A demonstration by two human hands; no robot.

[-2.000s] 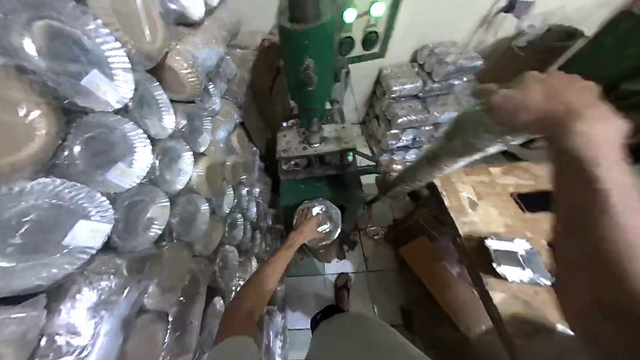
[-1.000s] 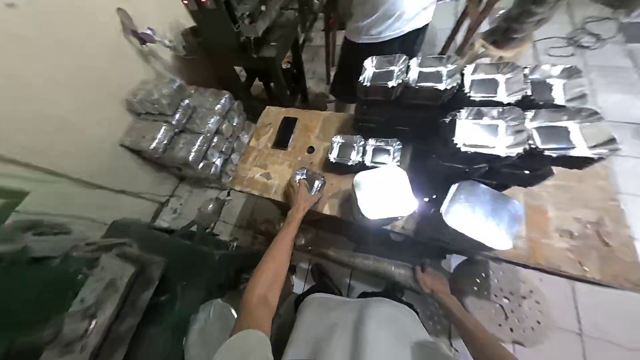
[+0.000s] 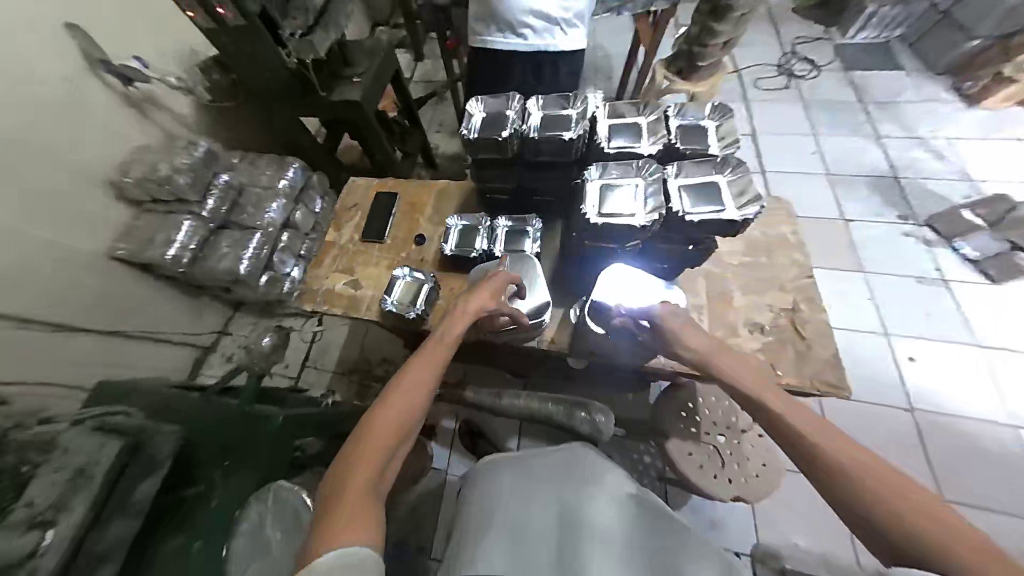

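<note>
My left hand point(image 3: 498, 298), its fingers spread, rests on a stack of flat metal foil sheets point(image 3: 531, 294) near the table's front edge. At the near edge of another, brightly glaring stack of sheets point(image 3: 628, 292) is my right hand point(image 3: 652, 324); the glare hides whether its fingers pinch a sheet. A small foil tray stack point(image 3: 410, 293) stands left of my left hand. Two small stacks of square foil trays point(image 3: 466, 234) are just behind the left sheets. Taller stacks of foil trays point(image 3: 623, 194) stand farther back and to the right.
The wooden table point(image 3: 748, 296) carries a dark phone point(image 3: 379, 216). Plastic-wrapped bundles point(image 3: 232, 216) are piled at its left. A person point(image 3: 528, 40) stands behind it. A perforated round stool point(image 3: 720, 440) and a long wrapped roll point(image 3: 540, 410) are below its front edge.
My left hand has let go of the small foil trays and moved right onto the sheets. My right hand has risen from the wrapped roll to the right stack. The view swung widely from the green press.
</note>
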